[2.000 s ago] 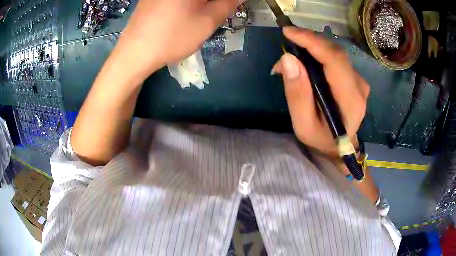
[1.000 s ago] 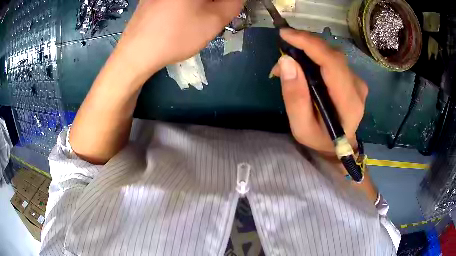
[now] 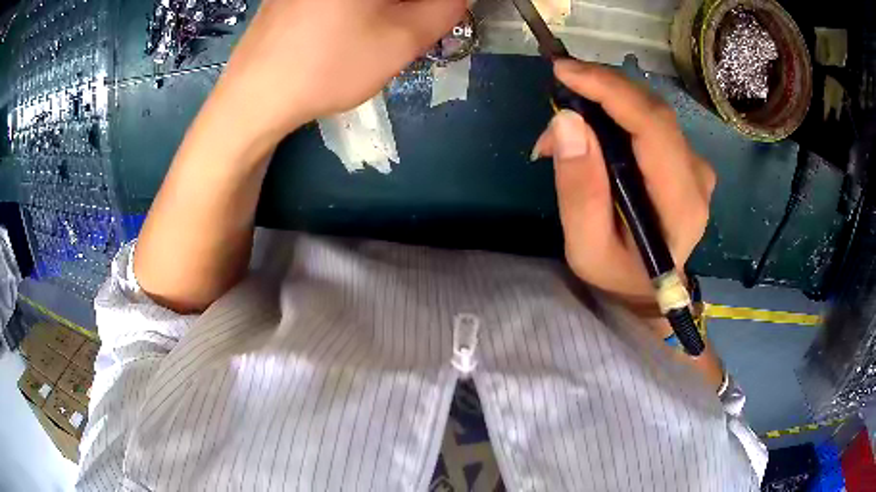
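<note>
My right hand (image 3: 634, 183) is closed around the black handle of a soldering iron (image 3: 624, 178). Its metal barrel points up and left, and the tip is cut off by the top edge. My left hand (image 3: 355, 48) reaches to the top edge, left of the iron. Its fingertips are cut off, so what it holds is hidden. A small round shiny bundle (image 3: 455, 40) shows just under the left fingers. Cream tape strips (image 3: 615, 29) lie under the work at the top.
A tape ring (image 3: 687, 43) with a silvery tangle (image 3: 745, 58) stands at upper right. Loose tape (image 3: 360, 137) lies on the green mat (image 3: 413, 183). A pile of parts (image 3: 192, 29) is at upper left, a clear blister tray (image 3: 62, 135) at far left. Cardboard boxes (image 3: 58, 380) stand on the floor.
The right hand and iron have shifted slightly right and down since one second ago. The left hand has stayed nearly in place.
</note>
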